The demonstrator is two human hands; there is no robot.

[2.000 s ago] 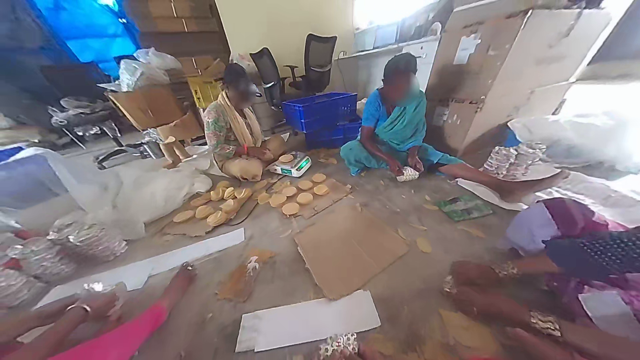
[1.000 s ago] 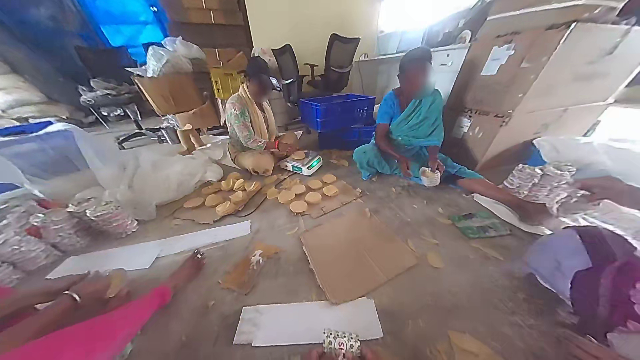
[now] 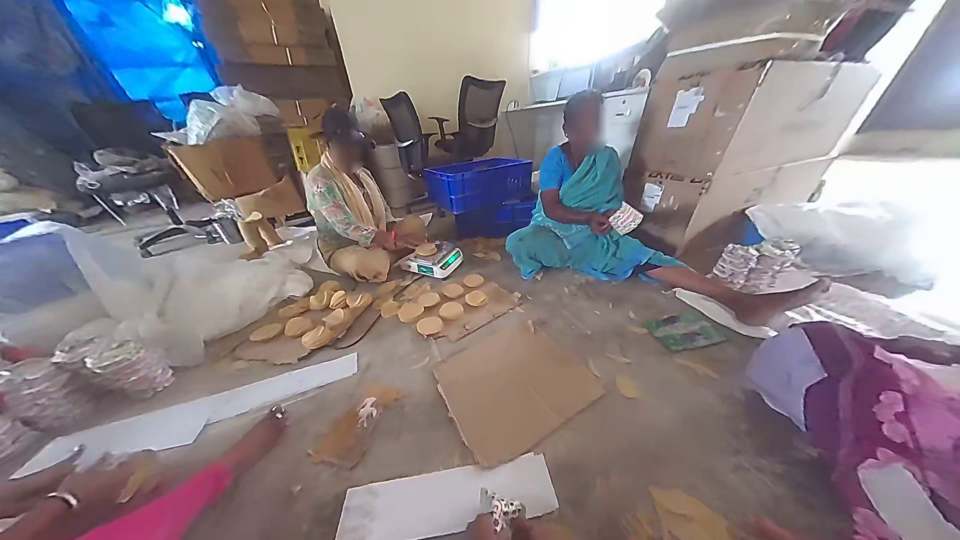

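Observation:
At the bottom edge of the head view, my left hand [image 3: 484, 528] holds a small printed wrapper or packet [image 3: 504, 508], white with a dark and reddish pattern. Only the fingertips of my right hand [image 3: 546, 531] show, low beside the packet's lower edge; its grip is blurred and partly cut off. The packet is over the front part of a white sheet [image 3: 442, 499] on the floor. Beyond it lies a flat brown cardboard piece [image 3: 517, 394]. Farther off, round flat tan discs [image 3: 451, 310] lie on cardboard, and one more rests on a digital scale [image 3: 435, 261].
A person [image 3: 352, 202] sits by the scale; another person [image 3: 581, 195] holds a printed packet. Co-workers' limbs are at left [image 3: 255, 442] and right [image 3: 847, 405]. Wrapped stacks [image 3: 112, 360], blue crates [image 3: 480, 184], large cartons [image 3: 735, 142] and a green packet [image 3: 684, 333] stand or lie around.
The person in teal now holds a flat printed packet out to one side; a second ago a whitish object was low in their hands. The co-worker's hands seen at lower right two seconds ago are no longer there.

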